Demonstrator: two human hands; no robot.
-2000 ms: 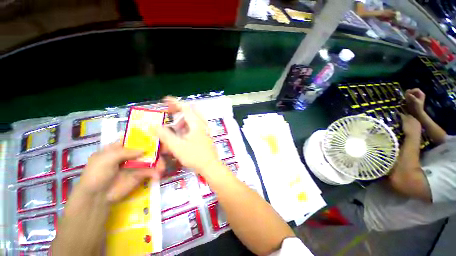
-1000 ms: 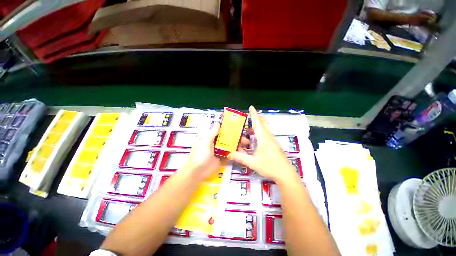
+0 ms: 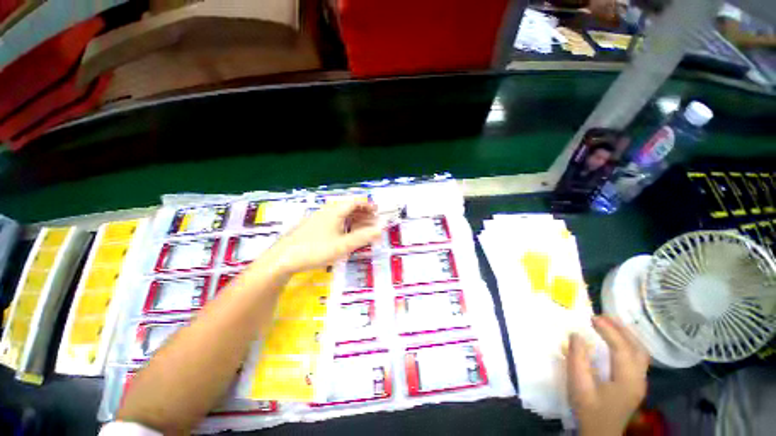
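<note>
A clear blister tray point(image 3: 498, 341) holds rows of red-edged phone housings point(image 3: 425, 265). A sticker sheet with yellow rectangles point(image 3: 293, 341) lies over its middle. My left hand point(image 3: 328, 238) is over the tray's upper middle, fingers bent and fingertips near the top rows; whether it holds anything cannot be told. My right hand point(image 3: 606, 375) is at the right, its fingertips on the white stack of used backing sheets point(image 3: 532, 332), which has yellow pieces stuck on it. Whether a piece is between its fingers is unclear.
Two sticker sheet stacks point(image 3: 98, 289) lie left of the tray. A white fan point(image 3: 706, 294), a bottle point(image 3: 655, 153) and a phone point(image 3: 591, 166) are at right. The green conveyor belt point(image 3: 281, 145) runs behind, with a red bin point(image 3: 421, 38) and cardboard point(image 3: 204, 43) beyond.
The red-edged housing with yellow film is no longer in my hands. My right hand has moved from over the tray to the backing stack. My left hand stays over the tray, and the view has shifted.
</note>
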